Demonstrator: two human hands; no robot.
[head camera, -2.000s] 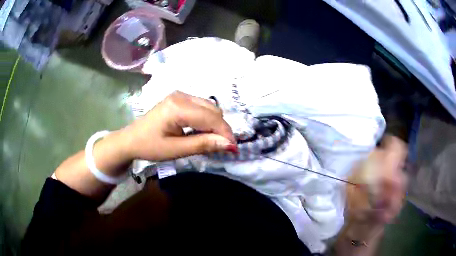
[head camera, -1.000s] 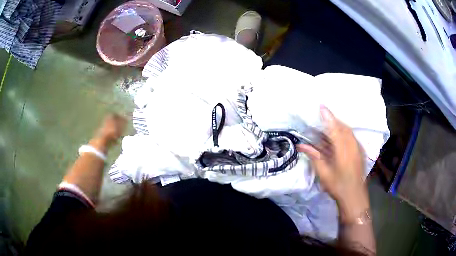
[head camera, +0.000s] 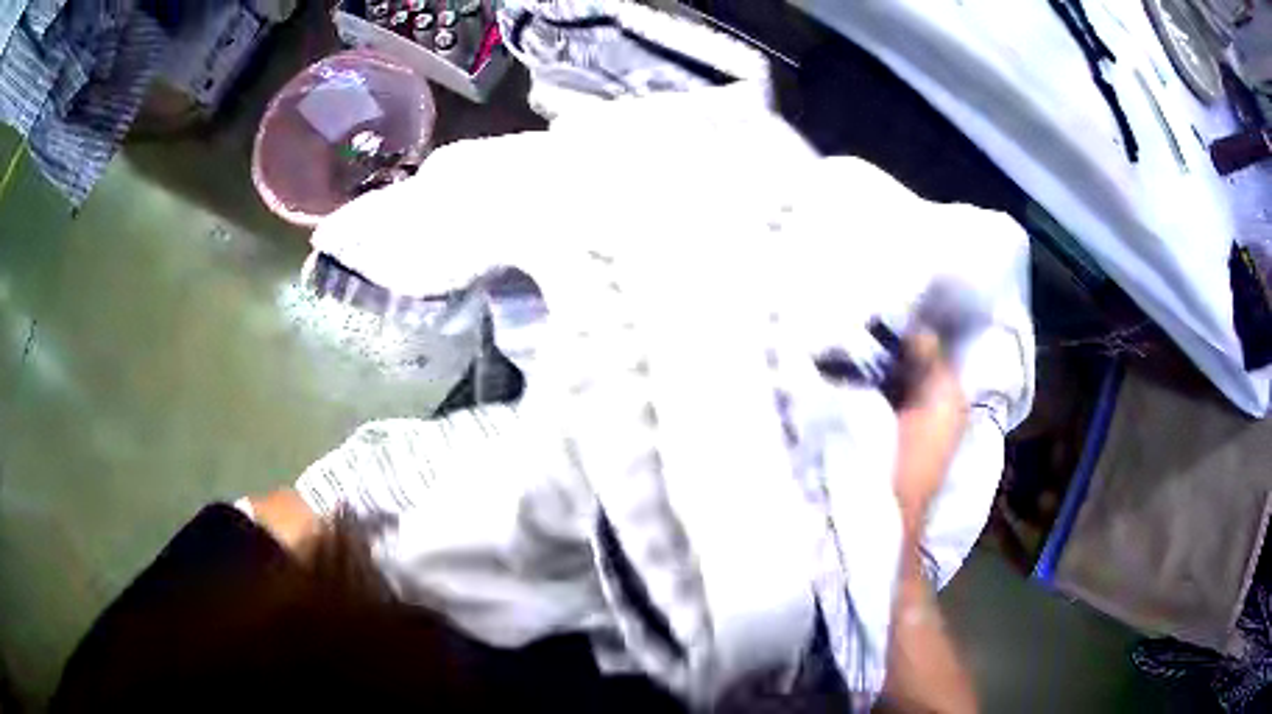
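Observation:
The white garment with grey-blue stripes and dark trim (head camera: 558, 335) is spread and bunched over my lap, much of it overexposed. A striped sleeve or edge (head camera: 398, 467) lies over my left side. Only the wrist of my left hand (head camera: 283, 519) shows at lower left; its fingers are hidden by cloth. My right hand (head camera: 928, 412) is blurred, at the right part of the garment, closed on cloth beside dark trim. No needle or thread can be made out.
A pinkish round tub (head camera: 286, 154) stands on the green floor, beside an open box of spool-like tops (head camera: 444, 35). A white-covered table (head camera: 1032, 126) crosses the upper right. A blue-edged grey-brown bin (head camera: 1165, 488) is at right.
The garment has been lifted and spread, and now reaches farther up and left. The dark loop and trimmed opening are no longer seen as before. My left hand has gone under cloth.

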